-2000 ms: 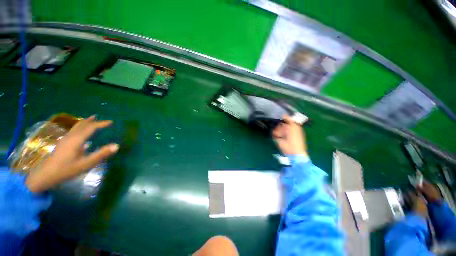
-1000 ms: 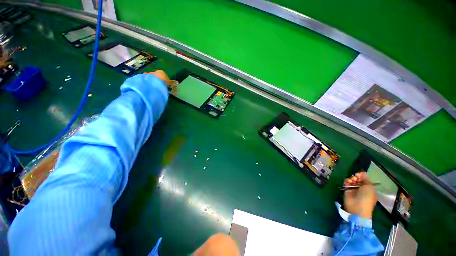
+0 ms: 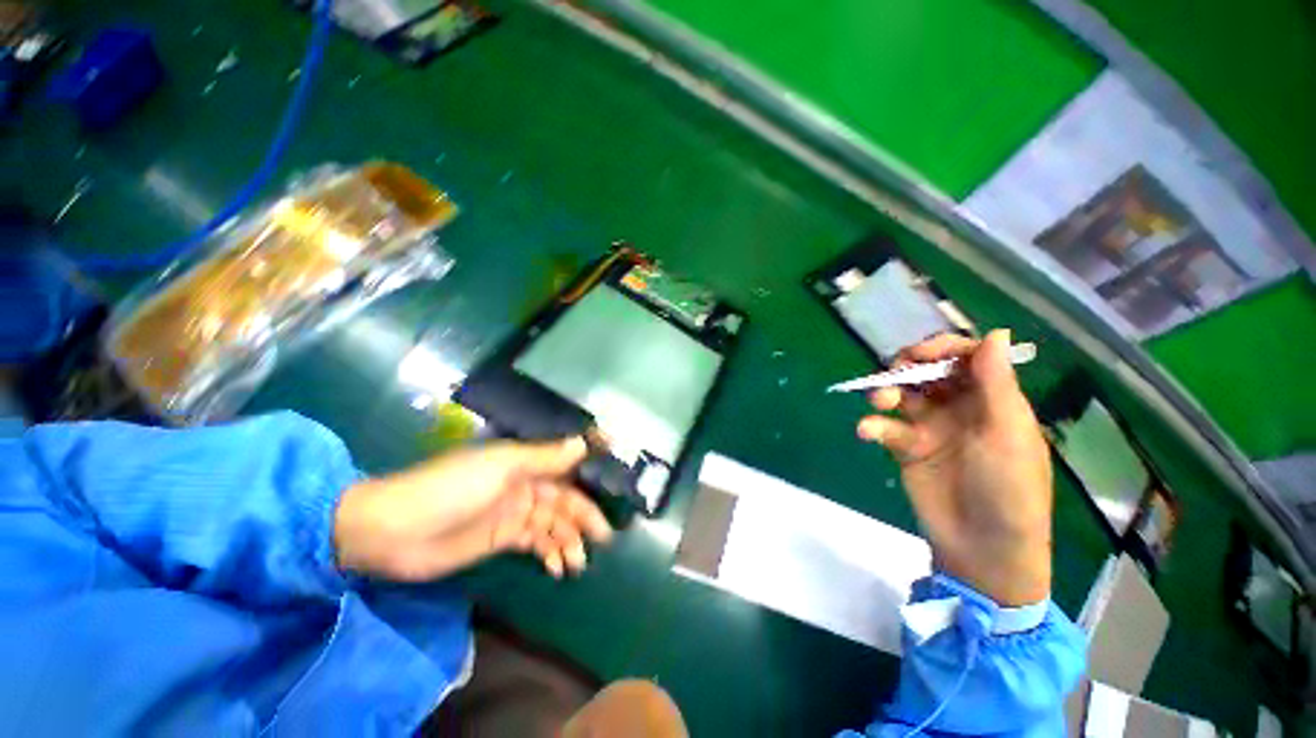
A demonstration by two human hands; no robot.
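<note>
A black-framed tablet screen assembly [image 3: 621, 368] with a pale grey-green back lies tilted on the green bench in front of me, its board at the far end. My left hand [image 3: 484, 508] is at its near edge, thumb near the corner, other fingers curled below; whether it grips the frame is unclear. My right hand [image 3: 970, 447] is raised right of the tablet and holds white tweezers [image 3: 924, 374], tip pointing left. A white release liner sheet [image 3: 823, 555] with a grey piece [image 3: 709, 529] at its left end lies between my hands.
A shiny amber Kapton sheet pack [image 3: 274, 289] lies at left, near a blue cable [image 3: 289, 144] and blue box [image 3: 111, 72]. Other tablets [image 3: 888, 310] lie along the metal rail [image 3: 808, 152]. Grey-white card sheets [image 3: 1126, 623] are at lower right.
My left hand has come back from the line, and a tablet now lies in front of me. My right hand has moved left, away from the right-hand tablet, with the tweezers.
</note>
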